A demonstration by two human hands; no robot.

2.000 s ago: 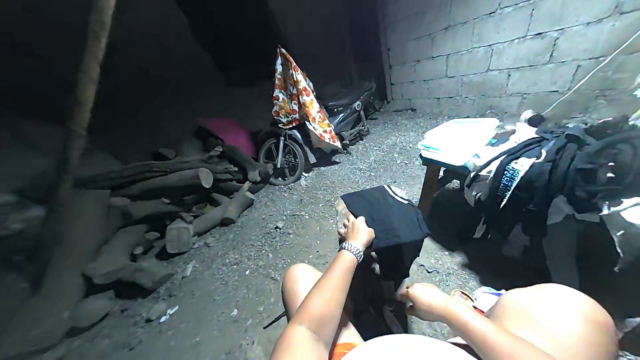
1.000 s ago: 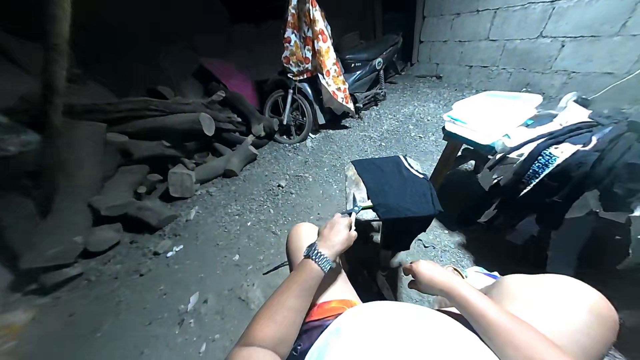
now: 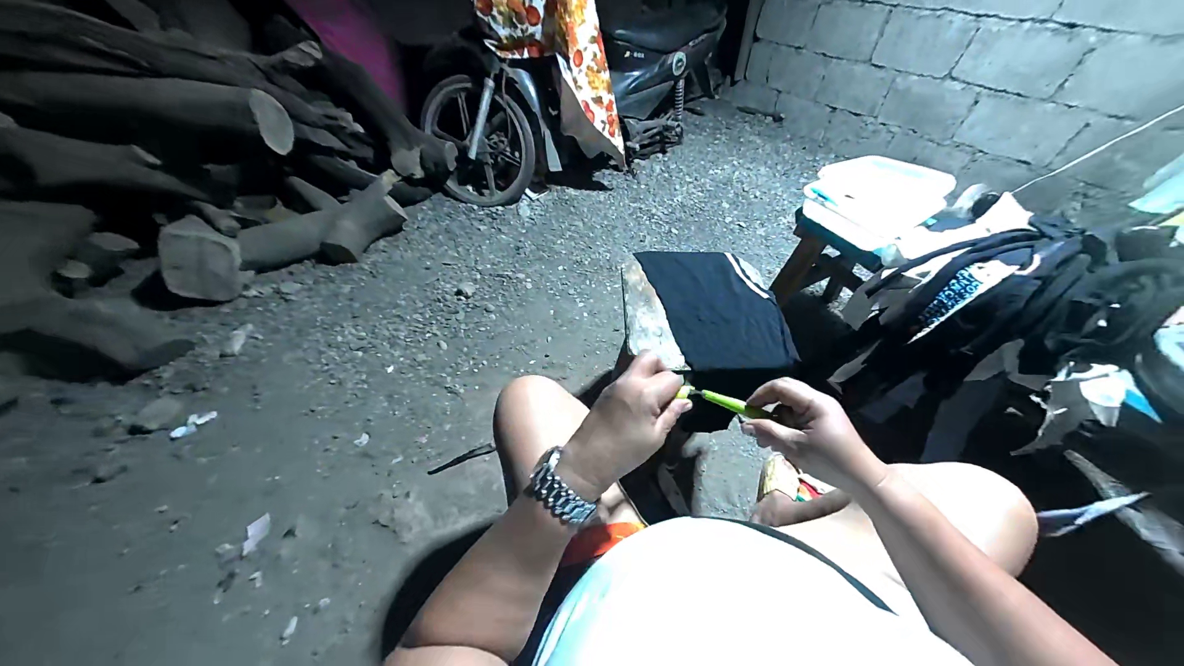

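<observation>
My left hand [image 3: 634, 416], with a metal-band watch at the wrist, pinches a small yellow-green piece [image 3: 685, 392]. My right hand [image 3: 807, 427] has its fingertips round a slim yellow-green pen-like object [image 3: 726, 401], its tip pointing at that piece. Whether the two parts touch is hard to tell. Just beyond my hands a folded black cloth [image 3: 721, 310] with white stripes at its far edge lies over a worn block or small stand [image 3: 647, 319], whose pale left side shows.
Cut logs [image 3: 199, 259] are piled at the left. A motorcycle [image 3: 490, 139] draped with a flowered cloth [image 3: 592, 83] stands ahead. At the right, white plastic containers [image 3: 879, 190] rest on a wooden stool [image 3: 800, 254], beside heaped dark clothes [image 3: 990, 277]. A block wall [image 3: 925, 65] stands behind.
My left hand, on the black cloth's left edge two seconds ago, is now off it. My two hands have come close together, with the yellow-green parts between them. The view has shifted down.
</observation>
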